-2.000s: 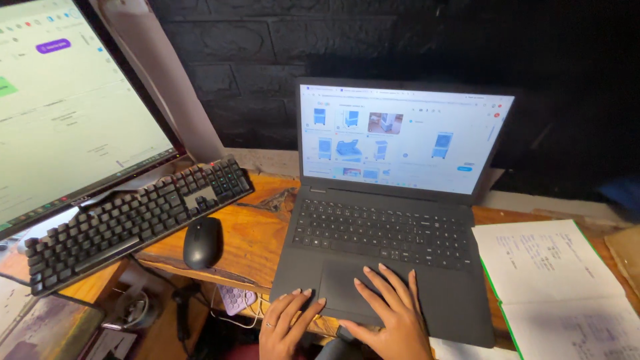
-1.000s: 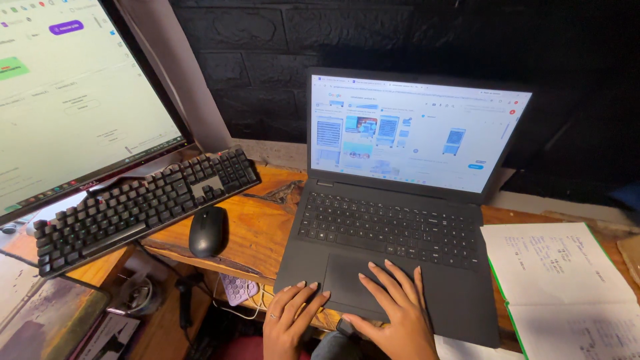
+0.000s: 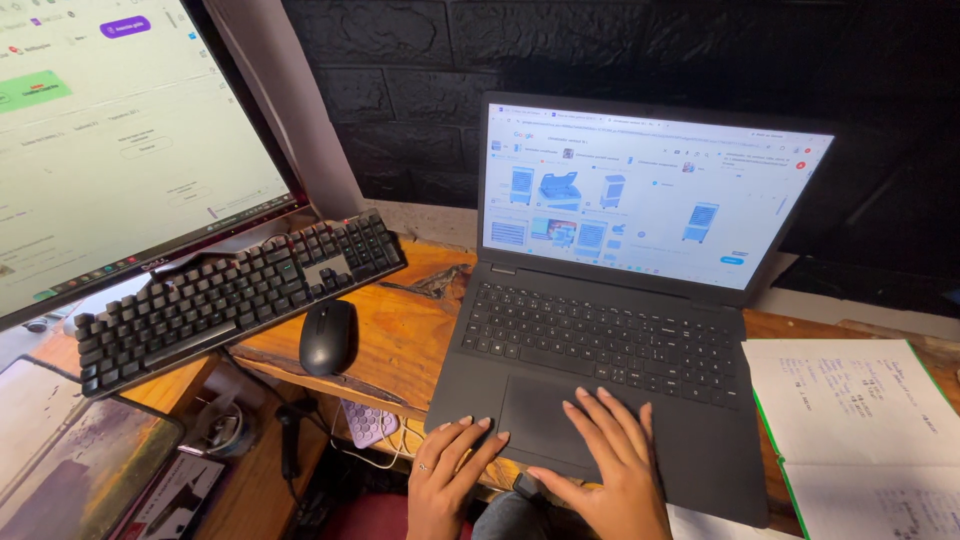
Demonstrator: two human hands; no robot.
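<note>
An open dark grey laptop [image 3: 547, 358] stands on the wooden desk [image 3: 397, 337], its screen [image 3: 637, 195] showing pictures of air coolers. My left hand [image 3: 448, 469] rests with bent fingers at the laptop's front left edge, left of the touchpad [image 3: 540, 412]; a ring is on one finger. My right hand [image 3: 615, 465] lies spread over the right part of the touchpad, fingertips on or just above it, thumb near the front edge. Neither hand holds anything.
Left of the laptop are a black mouse [image 3: 326, 337], a mechanical keyboard [image 3: 240, 300] and a Dell monitor [image 3: 135, 150]. An open notebook [image 3: 847, 390] with handwriting lies at the right. Below the desk edge are cables, a purple textured object [image 3: 367, 422] and a clear container [image 3: 225, 427].
The pictures on the laptop screen have changed between frames. Both hands stay at about the same places on the laptop.
</note>
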